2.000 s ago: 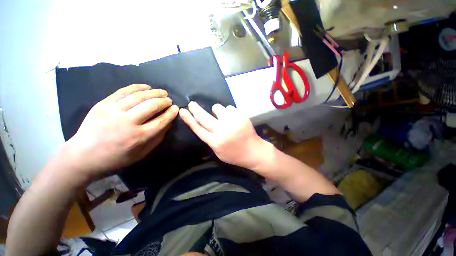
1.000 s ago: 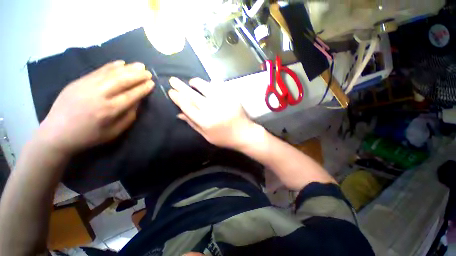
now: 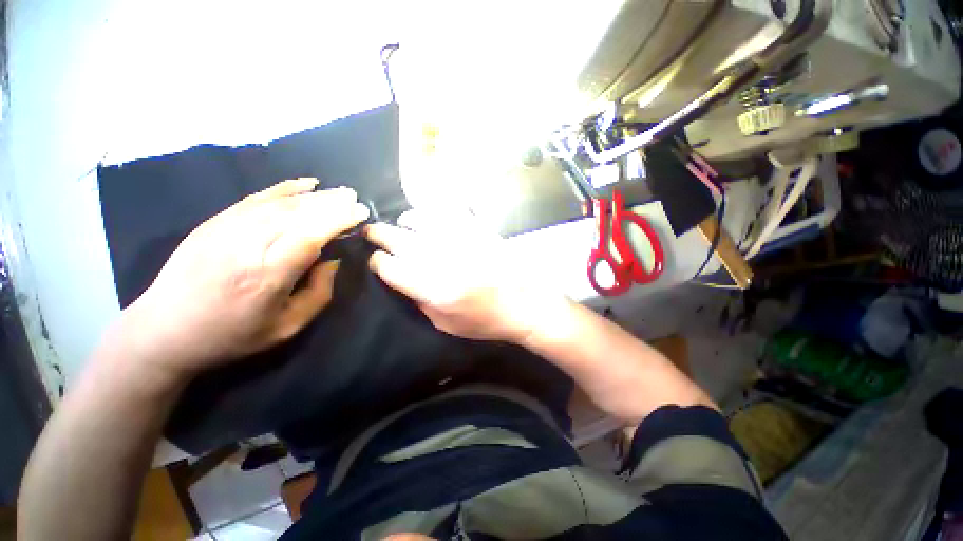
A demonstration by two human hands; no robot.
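A black garment panel [image 3: 348, 317] lies on the white table and hangs over its front edge towards the lap. A short pocket opening [image 3: 370, 215] shows as a small line between the hands. My left hand [image 3: 259, 259] lies on the panel left of the opening, fingertips at it, thumb bent below. My right hand [image 3: 449, 275] rests on the panel on the other side, fingertips close to the left ones. Glare washes out part of it. Whether either hand pinches the cloth cannot be told.
Red-handled scissors [image 3: 625, 245] lie right of the hands. The sewing machine head [image 3: 739, 74] stands at upper right. A black scrap [image 3: 678, 190] hangs over a wooden strip [image 3: 727, 254]. A thread [image 3: 389, 69] lies above the panel. A fan [image 3: 935, 232] is at far right.
The view has shifted and shows more of the machine head. My hands, spread apart beside the opening a second ago, are closer together with fingertips nearly meeting.
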